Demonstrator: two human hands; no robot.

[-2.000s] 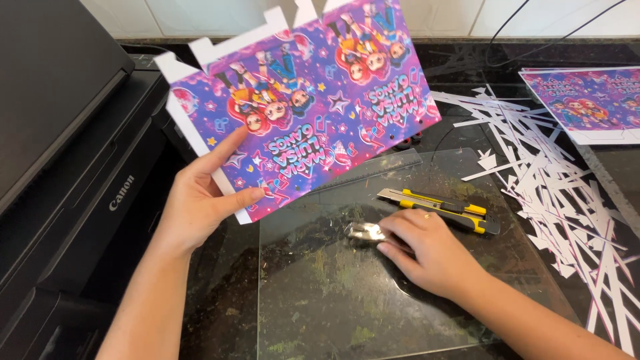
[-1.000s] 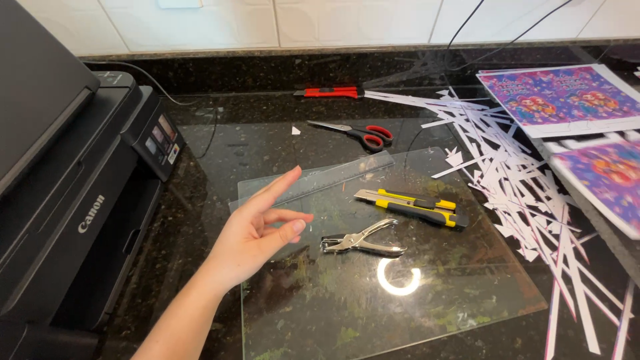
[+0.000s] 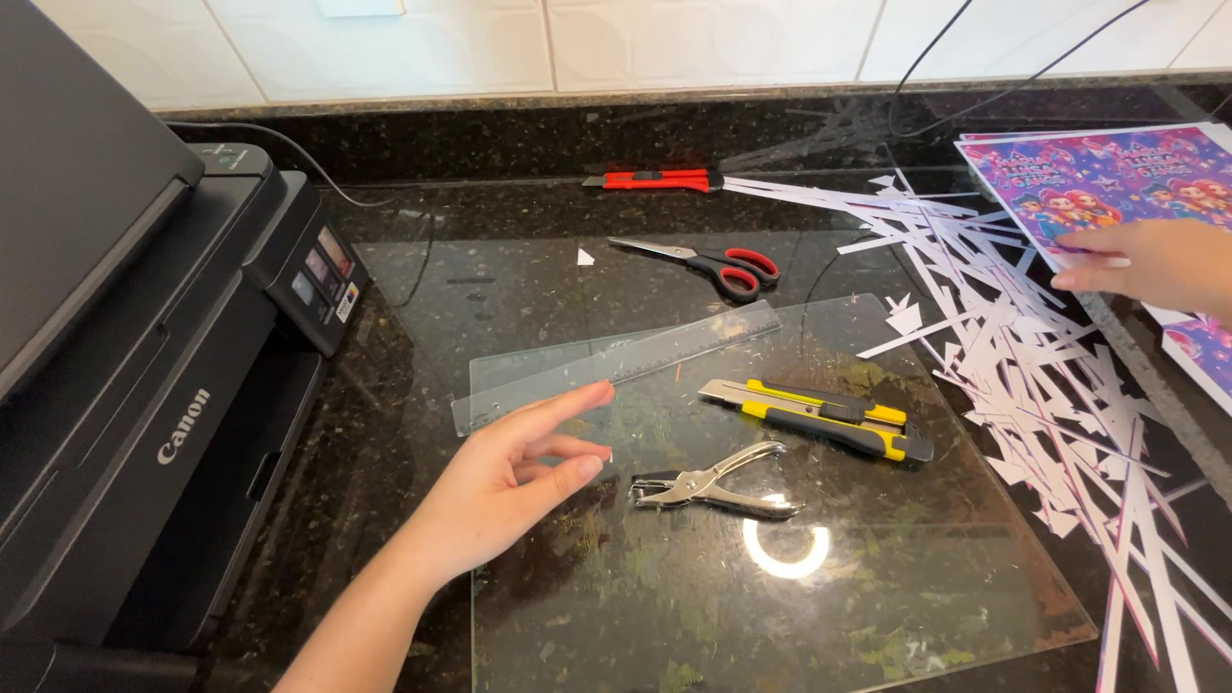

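Observation:
My left hand [image 3: 525, 481] is empty, its fingers apart, over the glass sheet [image 3: 597, 606] beside a clear plastic ruler [image 3: 674, 345]. To its right lie a metal single-hole punch [image 3: 707, 483] and a yellow-and-black utility knife [image 3: 818, 419] with its blade out. Behind them rest scissors with red-and-black handles [image 3: 707, 267] and a red utility knife [image 3: 659, 180]. At the right edge my right hand [image 3: 1145, 265] touches a purple printed sheet [image 3: 1107, 183] with cartoon figures, on a stack of sheets. Whether its fingers grip the sheet is unclear.
A black Canon printer [image 3: 183, 385] stands at the left, with a cable behind it. White paper offcuts [image 3: 1030, 385] are heaped right of the glass. More printed sheets [image 3: 1203, 346] lie at the right edge. A tiled wall [image 3: 712, 43] bounds the counter at the back.
The printed sheet with notched white tabs has left my left hand. My right hand has moved from the hole punch to the printed sheets at the right. The hole punch now lies free on the glass.

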